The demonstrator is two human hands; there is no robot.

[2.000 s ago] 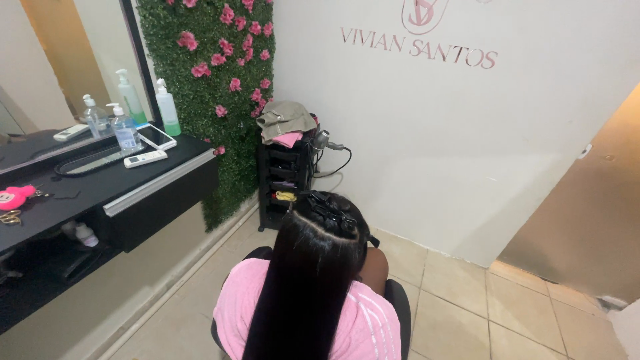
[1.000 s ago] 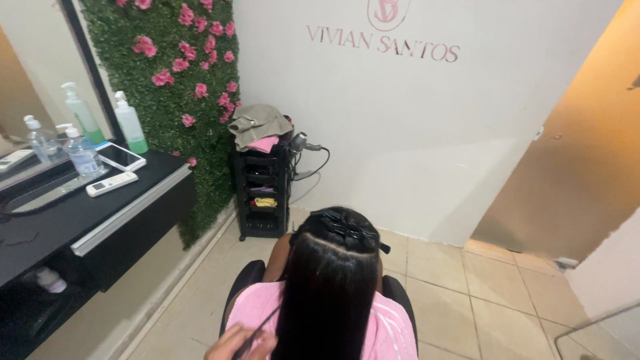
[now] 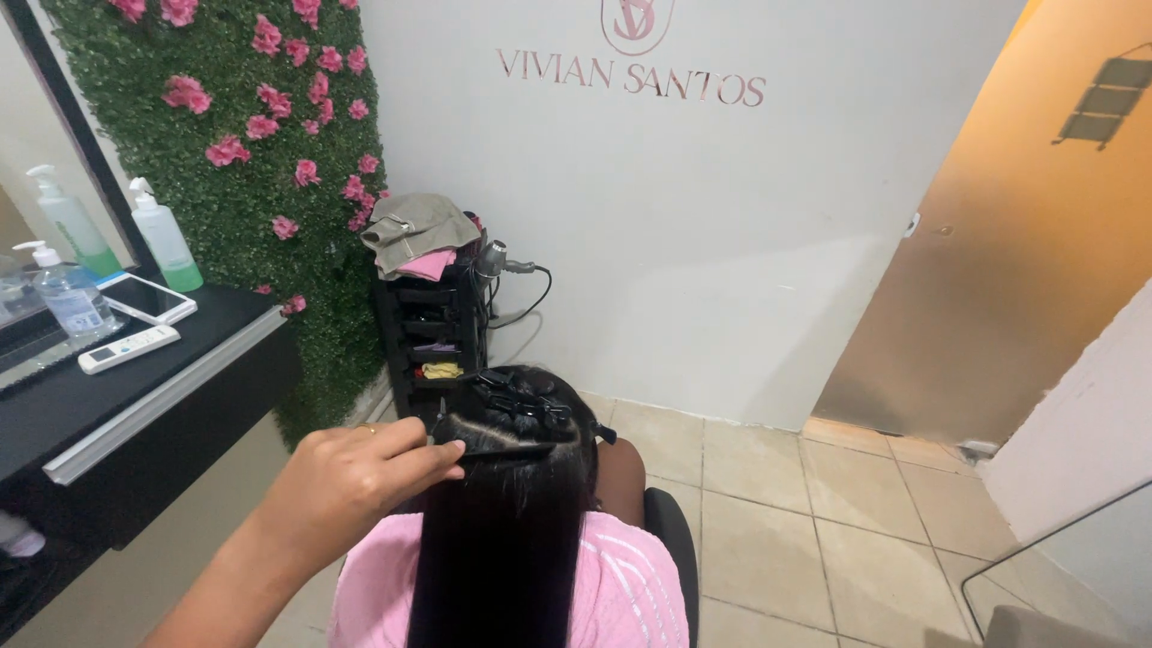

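Note:
A seated person with long, straight black hair (image 3: 495, 558) faces away from me, a pink towel (image 3: 630, 576) over the shoulders. Black hair clips (image 3: 526, 400) hold hair up on the crown, above a curved parting. My left hand (image 3: 378, 477), wearing a ring, comes in from the lower left and grips a black comb (image 3: 508, 453), which lies across the hair just below the parting. A thin metal tip shows beside the fingers. My right hand is out of the frame.
A black counter (image 3: 207, 315) at the left holds pump bottles (image 3: 166, 234), a remote control (image 3: 129, 349) and a white tablet-like device (image 3: 148, 299). Beyond the person stand a black drawer trolley (image 3: 391, 333) with cloths and a hair dryer (image 3: 493, 259). A chair back (image 3: 670, 558) is at the right.
My left hand, out of view two seconds ago and low beside the towel one second ago, has moved up to the back of the head with the comb against the hair.

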